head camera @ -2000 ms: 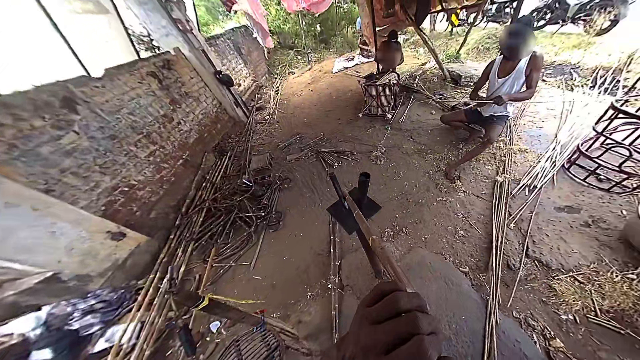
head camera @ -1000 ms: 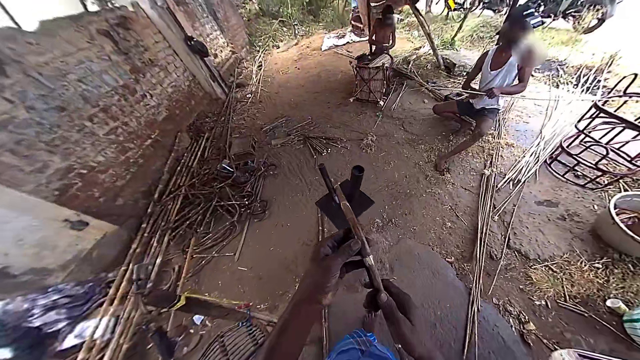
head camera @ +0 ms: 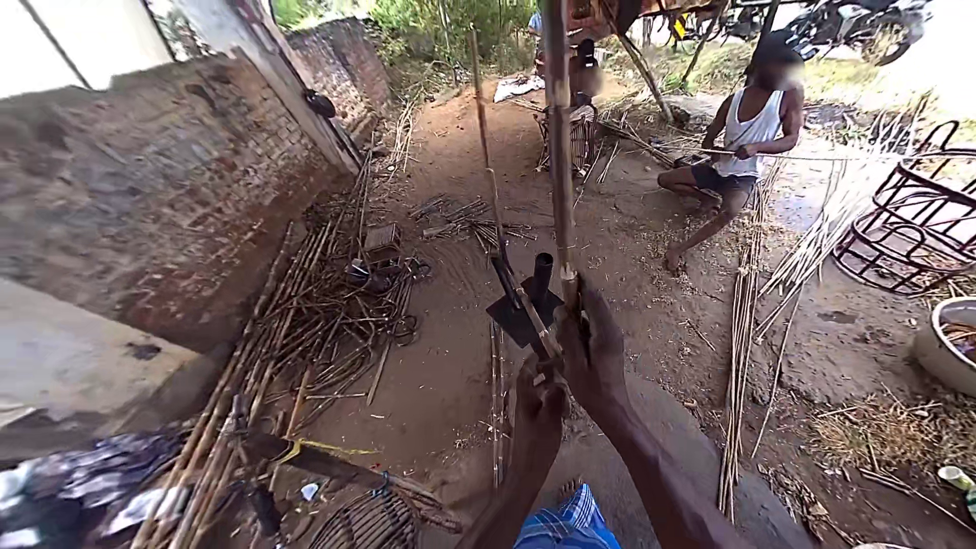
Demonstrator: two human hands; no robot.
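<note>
My left hand (head camera: 540,396) is closed around the lower end of a thin cane pole (head camera: 492,183), which rises up and away. Against it, my right hand (head camera: 595,347) holds the lower end of a thicker cane pole (head camera: 562,145) that stands nearly upright in view. Beyond my hands, a dark metal base plate (head camera: 515,320) lies on the ground with a short upright pipe (head camera: 542,274) on it. The thin pole passes in front of the plate and beside a dark bar there. My palms are partly hidden.
Cane poles and bent pieces (head camera: 328,320) lie piled at left along a brick wall (head camera: 175,175). At right are long thin canes (head camera: 740,366), a cane frame (head camera: 915,206), a basin (head camera: 945,351) and a seated person (head camera: 751,145). A woven basket (head camera: 366,526) sits at the lower left.
One second ago both hands were on a single slanting cane with a dark end. Now a second, upright pole is in my right hand, and my hands are close together.
</note>
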